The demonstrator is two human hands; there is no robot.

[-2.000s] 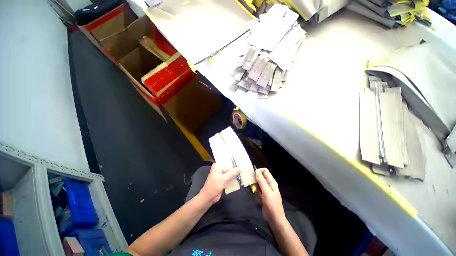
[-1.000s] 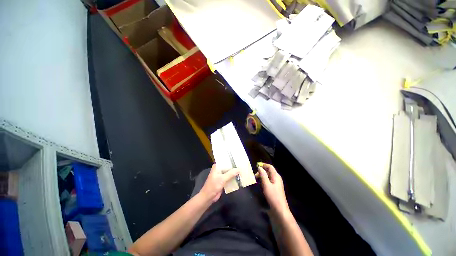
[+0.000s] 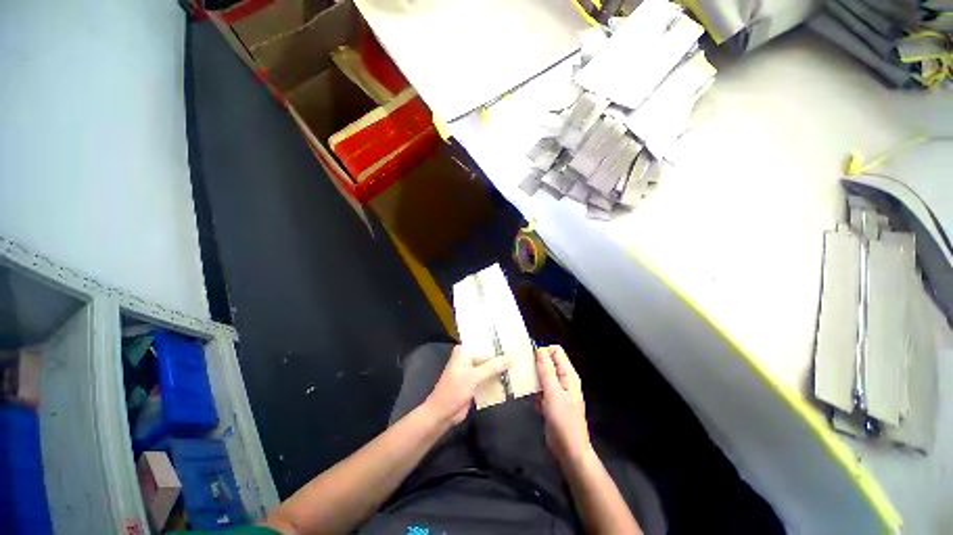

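Observation:
My left hand (image 3: 457, 385) is shut on the lower left part of a pale beige zipper panel (image 3: 489, 308), its thumb lying across the front. The panel is held upright over my lap, with the zipper line down its middle. My right hand (image 3: 559, 389) is at the panel's lower right edge, fingers bent together. The small yellow-handled snips seen in it earlier are now mostly hidden by the fingers; only a small dark bit shows near the fingertips. Whether the blades touch the panel cannot be told.
A fanned heap of panels (image 3: 601, 157) lies on the white table (image 3: 731, 246) ahead. A flat stack of zipper panels (image 3: 889, 313) lies at right beside a curved grey strip (image 3: 907, 209). A tape roll (image 3: 530, 251) hangs below the table edge. Open cartons (image 3: 385, 136) and blue bins (image 3: 186, 385) are at left.
The view swung right, then steadied. My right hand moved slightly away from the panel and is now back at its edge. The yellow bit at its fingers no longer shows.

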